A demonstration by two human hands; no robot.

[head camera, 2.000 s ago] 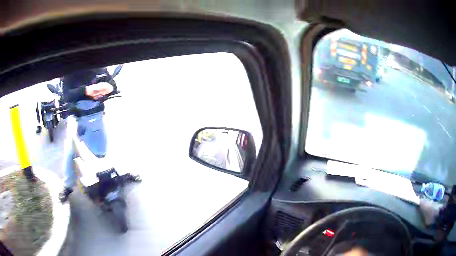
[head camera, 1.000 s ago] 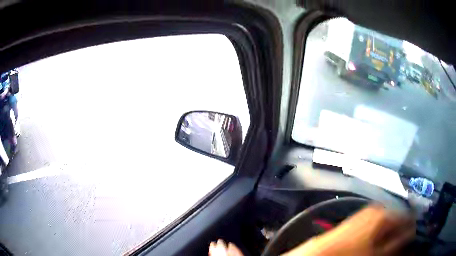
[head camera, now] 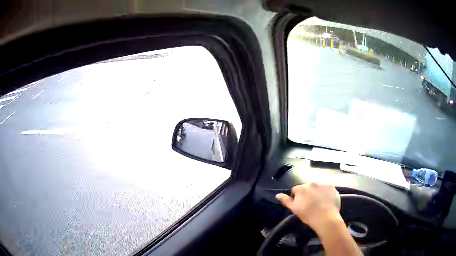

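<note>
The black steering wheel point(head camera: 370, 200) is low in the view, its lower part cut off by the bottom edge. The pale emblem point(head camera: 357, 230) shows on its hub. My right hand point(head camera: 315, 201) is closed over the upper left part of the rim, with the forearm running down to the bottom edge. My left hand is not in view.
White papers point(head camera: 382, 175) lie on the dashboard, and a clear and blue bottle point(head camera: 425, 176) lies to their right. A dark phone-like slab point(head camera: 445, 195) stands at the right. The wing mirror point(head camera: 205, 141) is outside the side window. A truck point(head camera: 437, 75) is ahead right.
My right hand and forearm have moved left, onto the upper left rim. My left hand's fingers have left the view. The motorcycle has gone from the side window, and the truck is farther right.
</note>
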